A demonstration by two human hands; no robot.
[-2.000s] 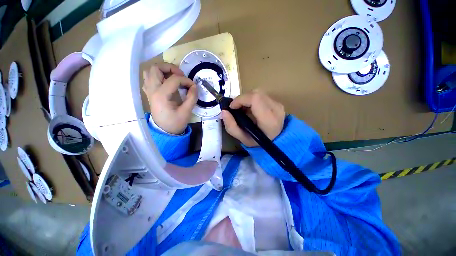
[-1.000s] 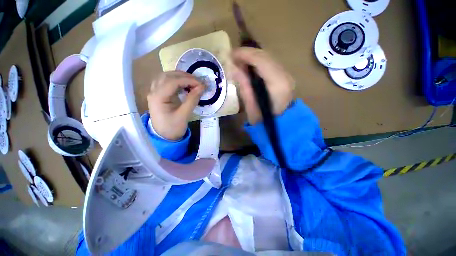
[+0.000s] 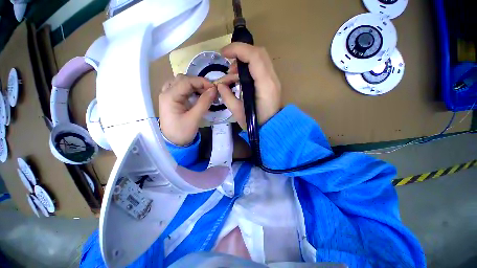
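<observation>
An open white ear cup (image 3: 201, 62) with a black ring inside lies on the cream-yellow fixture block (image 3: 180, 60). My left hand (image 3: 183, 107) and my right hand (image 3: 256, 81) meet over it, fingertips pinched close together. What they pinch is too fine to tell, perhaps a thin wire. My right hand also holds the soldering iron (image 3: 245, 68) by its black handle, tip pointing away from me. The white headband (image 3: 123, 78) arches close to the camera on the left. Its other open cup (image 3: 157, 209), nearest me, shows a small circuit board (image 3: 133, 198).
White speaker plates (image 3: 342, 42) overlap at the right, beside a blue tray (image 3: 444, 68). Another headphone (image 3: 61, 107) lies at the left next to dark strips (image 3: 44, 78), with more plates (image 3: 31, 178) beyond. Thin wires run off the bench edge at the right.
My right hand lifted the iron off the cup and turned its tip away from me. It then came back to the cup, its fingertips now meeting my left fingertips.
</observation>
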